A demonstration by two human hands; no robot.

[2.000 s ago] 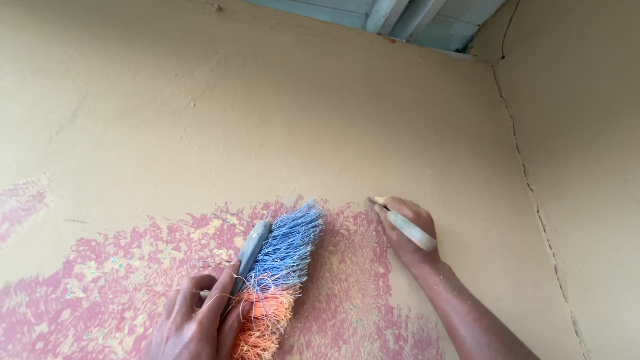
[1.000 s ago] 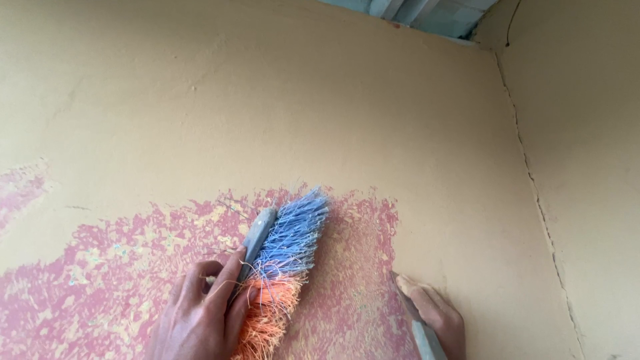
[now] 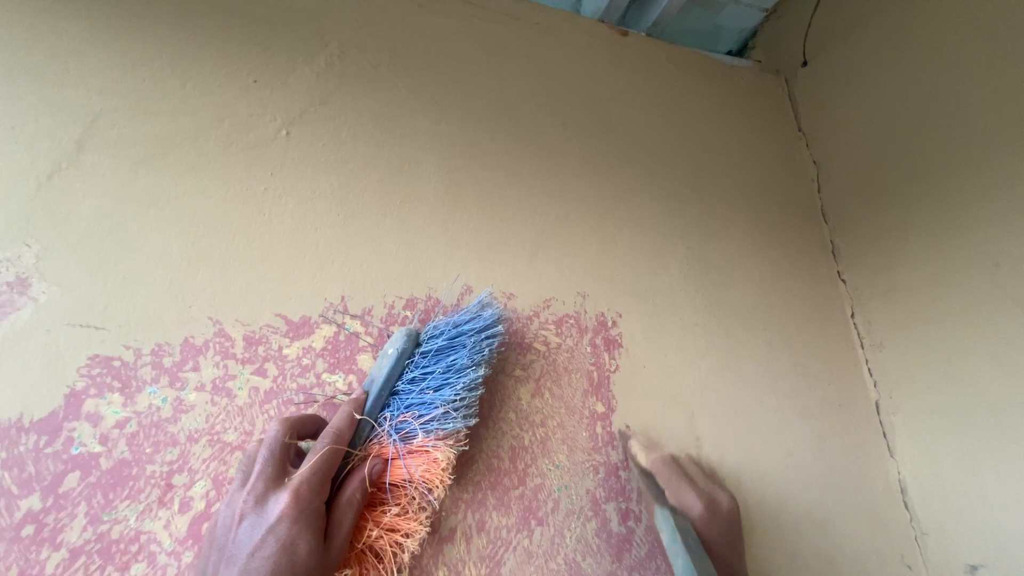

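My left hand (image 3: 292, 492) grips the grey back of a hand brush (image 3: 436, 416), whose bristles are blue at the upper end and orange at the lower end. The brush is tilted in front of the wall; whether it touches cannot be told. Lower right, my right hand (image 3: 692, 496) is closed around a scraping tool (image 3: 680, 536) with a grey handle or blade, its tip at the right border of the scraped patch (image 3: 552, 448). That patch shows pink under flaked beige paint. My fingers hide part of the tool, and motion blurs them.
Beige painted wall (image 3: 480, 176) surrounds the patch. A long crack (image 3: 840, 272) runs down the corner where the right wall (image 3: 944, 240) meets it. Above is a light blue ceiling (image 3: 680, 20). A smaller pink patch (image 3: 14, 288) shows at the far left.
My right hand has moved down along the patch's right border from near its top corner, still holding the tool. My left hand holds the brush in nearly the same place.
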